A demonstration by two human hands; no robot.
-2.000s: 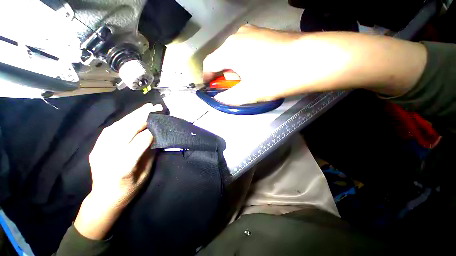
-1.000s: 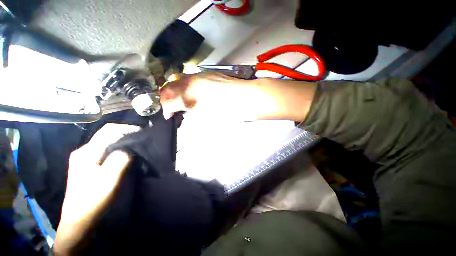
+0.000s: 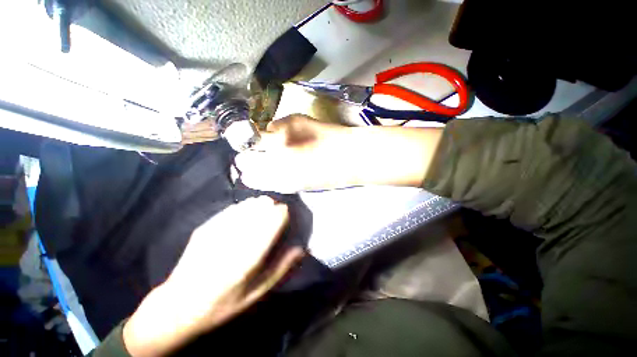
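The dark garment panel [image 3: 147, 209] spreads left of and below the needle area and over the table's front edge. My left hand [image 3: 230, 251] lies on the panel, fingers bent over the cloth; it is overexposed, and whether it grips the cloth is unclear. My right hand [image 3: 279, 157] is at the panel's upper edge, just right of the needle area [image 3: 239, 131], with its fingertips at the dark cloth. The fingertips are washed out by glare, so their hold cannot be told.
Scissors [image 3: 447, 87] with a red-orange loop lie behind my right wrist. A red loop [image 3: 360, 10] shows at the top. A black piece [image 3: 286, 56] lies behind the needle. A black stand [image 3: 513, 84] is at right. The pale machine head [image 3: 84, 97] fills the upper left. A ruler [image 3: 391, 232] edges the table.
My right hand has let go of the scissors seen earlier and moved left to the cloth by the needle. My left hand has moved right over the panel. The folded cloth edge is now flatter.
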